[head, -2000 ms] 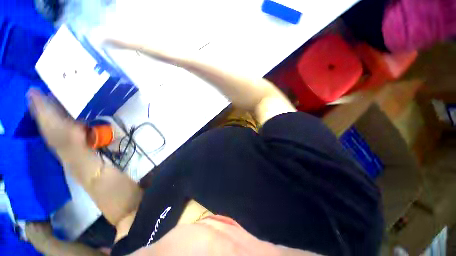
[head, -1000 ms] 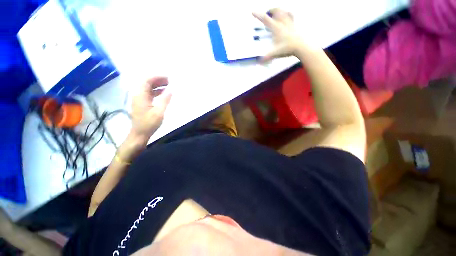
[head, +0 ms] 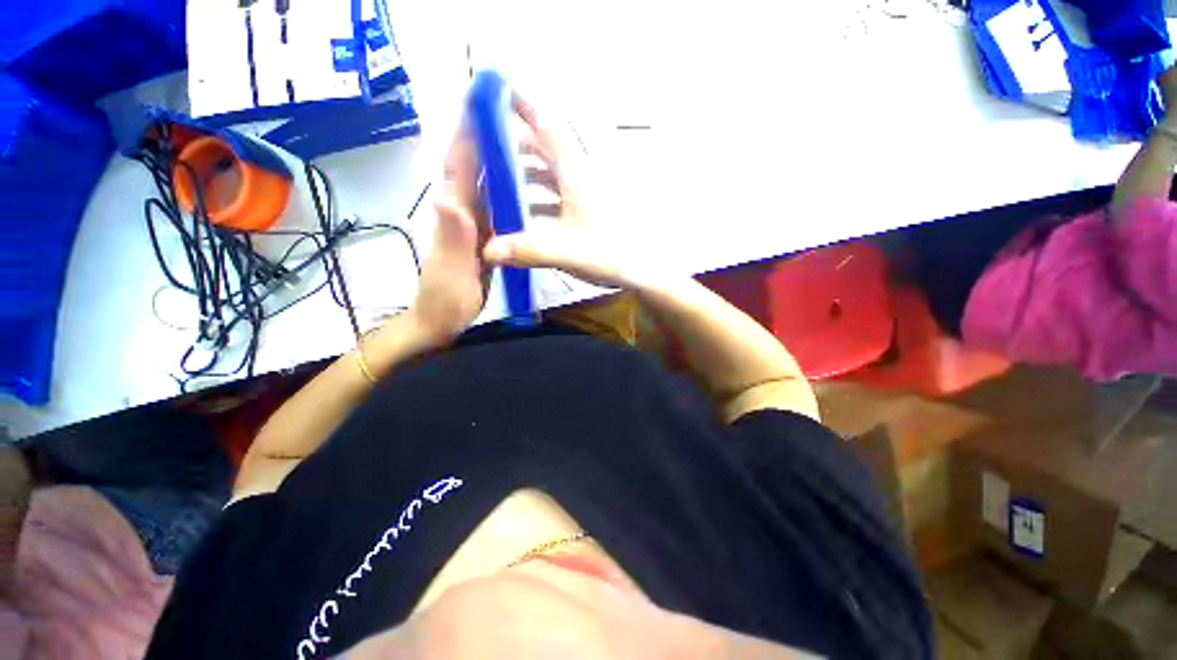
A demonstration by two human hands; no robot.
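A retail box [head: 500, 155] stands on edge between my hands near the table's front edge, its narrow blue side facing up. My left hand [head: 454, 264] presses along its left side. My right hand [head: 549, 213] holds its right side, with the thumb across the blue side. The box is slightly blurred. Its printed faces are mostly hidden by my hands.
An orange ring [head: 232, 187] and black cables [head: 213, 277] lie on the white table [head: 723, 142] at left. A stack of boxes [head: 284, 58] stands behind them. Blue boxes [head: 1110, 77] lie far right beside a person in pink. A red stool [head: 830, 313] and brown carton [head: 1052, 496] are below.
The retail box, flat under my right hand before, is now upright between both hands and further left. My left hand has closed onto it. The view has shifted, showing more of the table's right end.
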